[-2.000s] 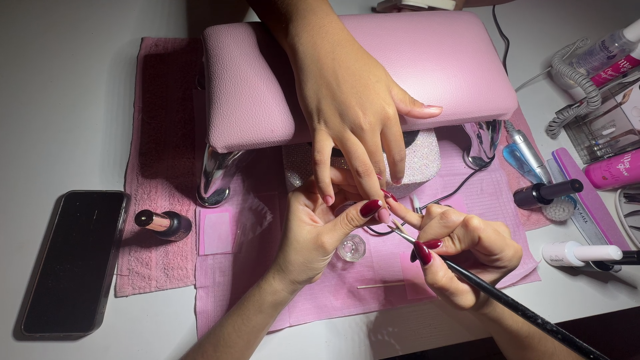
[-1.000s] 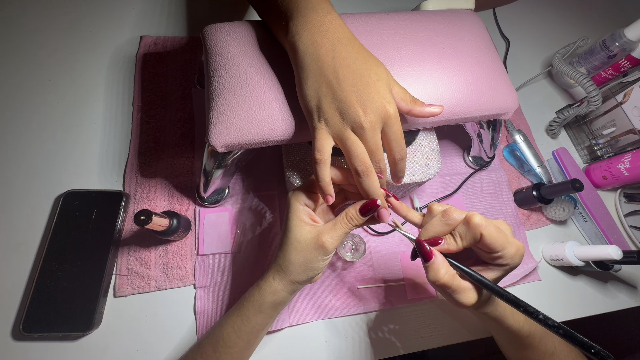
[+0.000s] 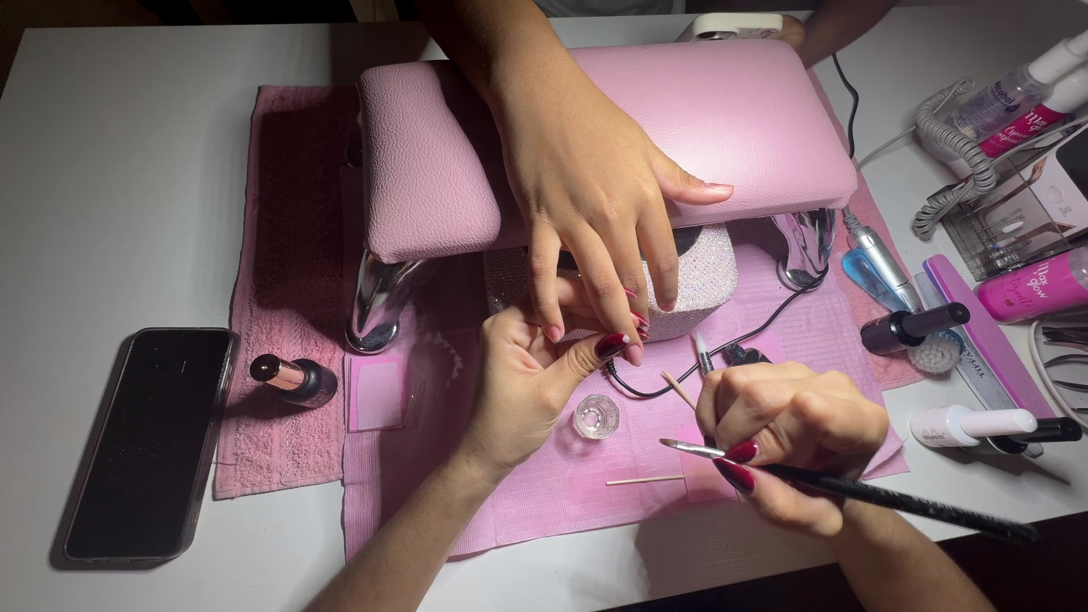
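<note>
Near the centre, my left hand [image 3: 531,378] grips the middle finger of another person's hand [image 3: 595,178], its dark red thumbnail by the fingertip. That person's hand lies palm down over a pink padded armrest [image 3: 739,110]. To the right, my right hand [image 3: 790,433] holds a thin black-handled nail brush [image 3: 858,489], its bristles pointing left and apart from the fingers. A thin wooden stick [image 3: 677,389] also projects from the right hand. Between my hands, a small clear glass dappen dish [image 3: 596,416] stands on a pink disposable sheet [image 3: 544,510].
A smartphone [image 3: 149,442] and a dark polish bottle [image 3: 293,380] are at left. An electric nail drill handpiece [image 3: 881,259], a nail file [image 3: 986,331], a white bottle [image 3: 969,425] and a pink bottle [image 3: 1037,285] are at right. A glittery box [image 3: 693,280] sits under the armrest.
My right hand has moved away from the other person's fingertip to the right, taking the brush with it. My left hand still holds the finger.
</note>
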